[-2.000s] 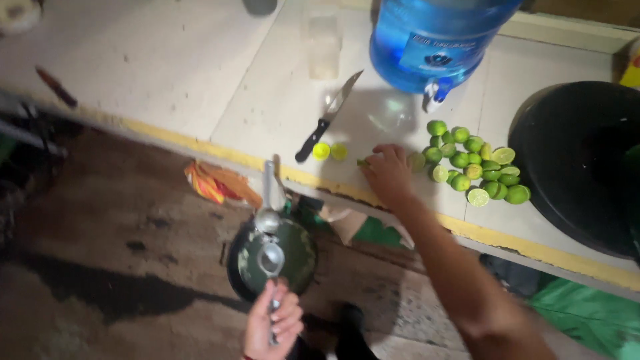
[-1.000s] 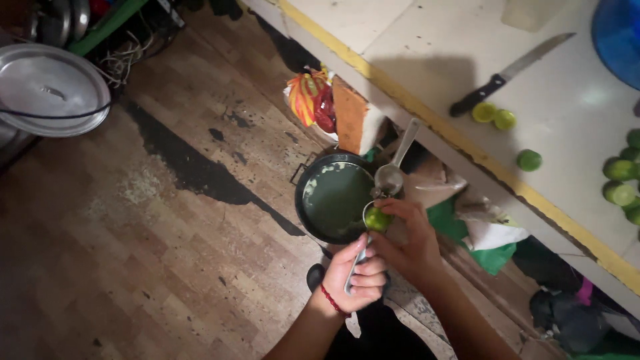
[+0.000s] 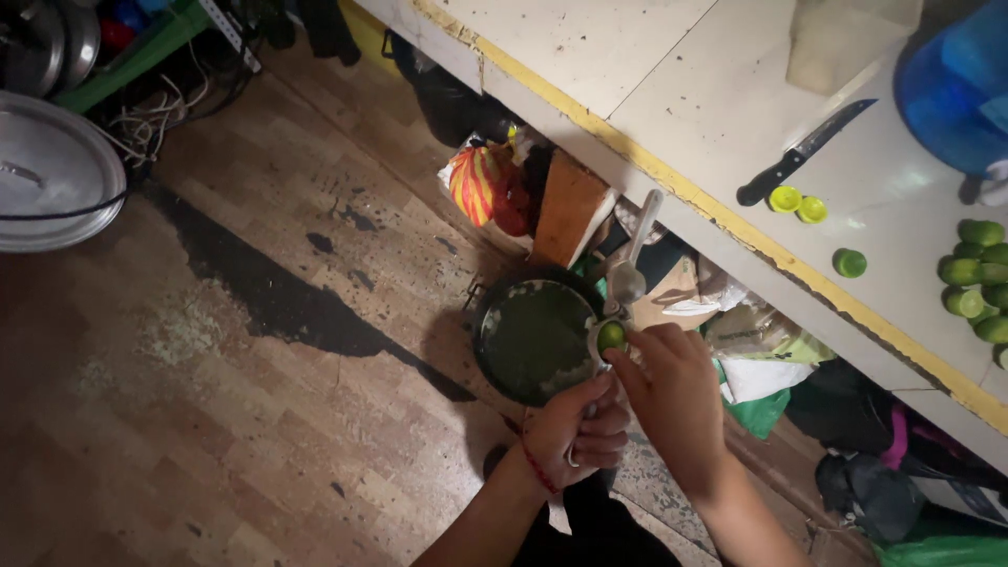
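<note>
My left hand (image 3: 579, 433), a red cord at its wrist, grips one handle of a hinged metal citrus squeezer (image 3: 627, 282). The tool stands open, its other arm pointing up toward the counter. In its cup sits a lime half (image 3: 611, 336), which the fingertips of my right hand (image 3: 661, 378) touch. A dark pot (image 3: 539, 339) with greenish contents is just left of and below the squeezer. On the counter, two squeezed lime halves (image 3: 785, 199) lie by a black-handled knife (image 3: 803, 153), and one lime piece (image 3: 850, 263) lies apart from the pile of limes (image 3: 976, 272).
The white counter (image 3: 677, 71) has a chipped yellow edge. A blue water jug (image 3: 957, 87) and a translucent container (image 3: 850, 39) stand on it. Bags and a brown board (image 3: 568, 209) are under the counter. A large metal lid (image 3: 55, 173) is at the far left.
Two seconds ago my right hand was at the counter beside the limes; now it is at the squeezer cup, where a lime half sits. The view has swung left and closer.
</note>
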